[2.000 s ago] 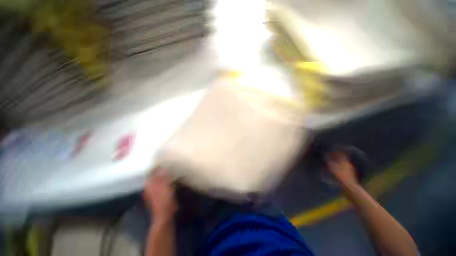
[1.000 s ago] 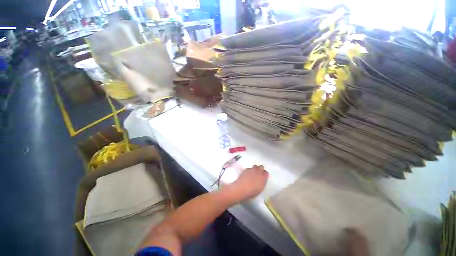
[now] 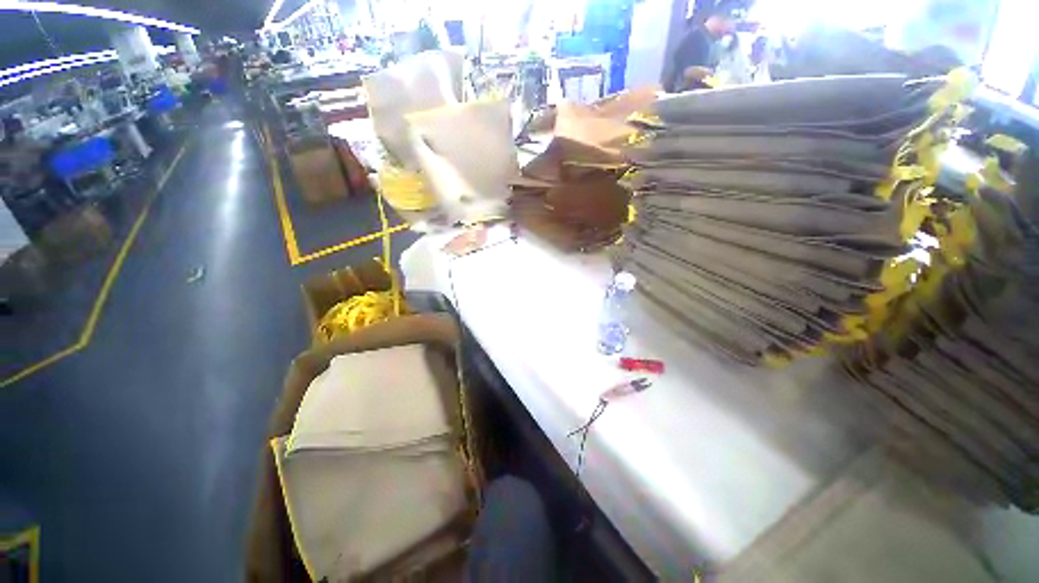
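Neither of my hands is in the picture. A beige fabric bag (image 3: 877,530) lies flat and blurred on the white table (image 3: 706,461) at the lower right, cut off by the frame's edge. Thread snips (image 3: 623,392) with a pinkish handle and a black cord lie near the table's left edge. A red piece (image 3: 641,366) lies just beyond them. A clear plastic bottle (image 3: 616,313) is behind the red piece.
Tall fanned piles of bags (image 3: 775,216) with yellow ends fill the right side. An open carton (image 3: 465,456) holding beige bags stands left of the table, with yellow tape (image 3: 362,312) behind it. More bags (image 3: 467,148) stand at the far table end. A person (image 3: 693,55) is behind.
The view has turned left, so the table things appear further right. My left hand and forearm, over the table beside the snips before, have left the picture. More aisle and the whole carton show.
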